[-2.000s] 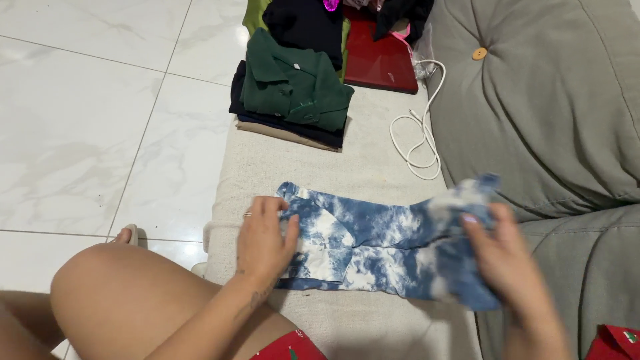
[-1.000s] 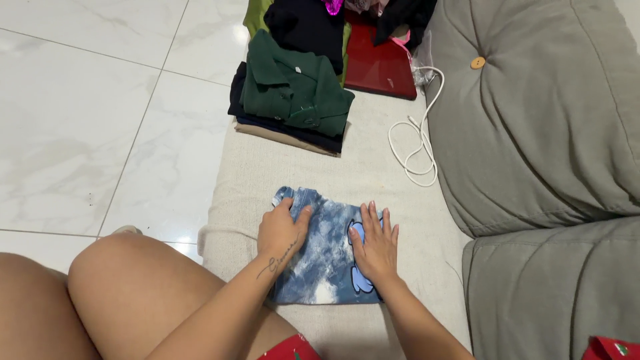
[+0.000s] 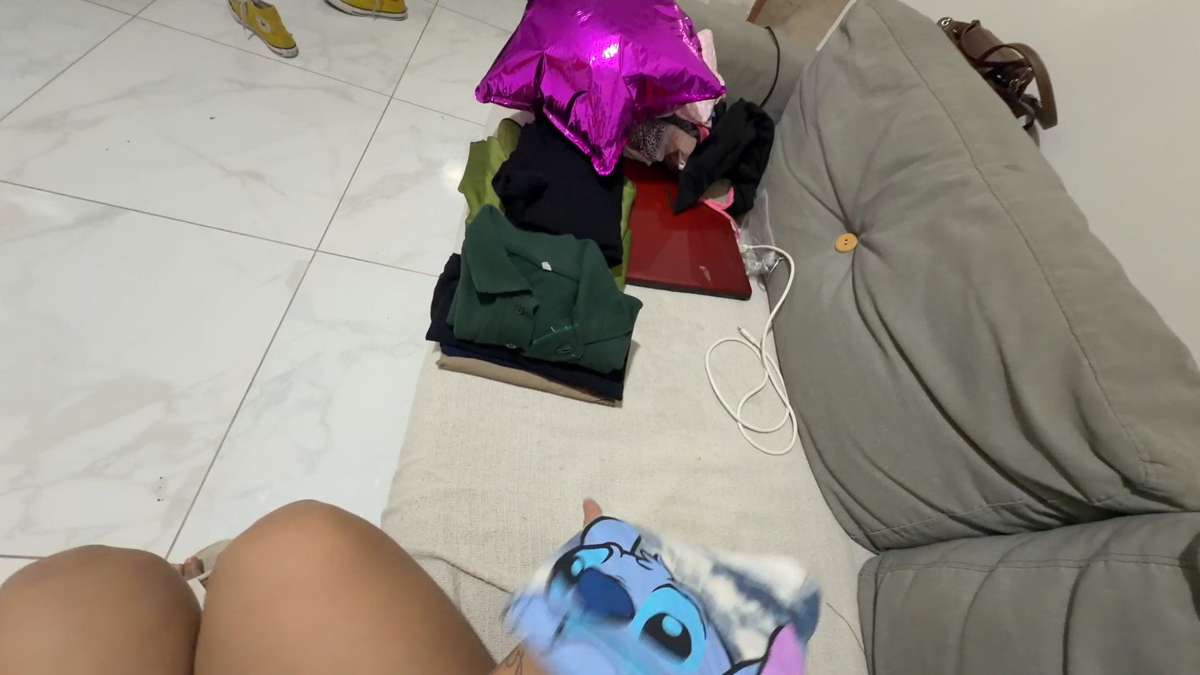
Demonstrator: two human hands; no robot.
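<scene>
A folded blue and white tie-dye garment (image 3: 675,600) with a printed blue cartoon face is raised at the bottom of the view, somewhat blurred. My left hand (image 3: 592,511) is mostly hidden behind it; one fingertip shows above its upper edge and part of the tattooed forearm shows below left. The hand appears to hold the garment from behind. My right hand is not visible. Farther up the sofa seat lies a stack of folded clothes with a dark green collared shirt (image 3: 544,291) on top.
Beyond the stack are a black garment (image 3: 562,187), a dark red laptop (image 3: 689,239) and a magenta foil balloon (image 3: 605,75). A white cable (image 3: 769,375) lies beside the grey back cushion (image 3: 947,281). Yellow shoes (image 3: 264,26) are on the tiled floor at top left.
The tie-dye garment was flattened into a smaller fold, then lifted, and its printed face now shows. My right hand has left the view. The view has tilted upward.
</scene>
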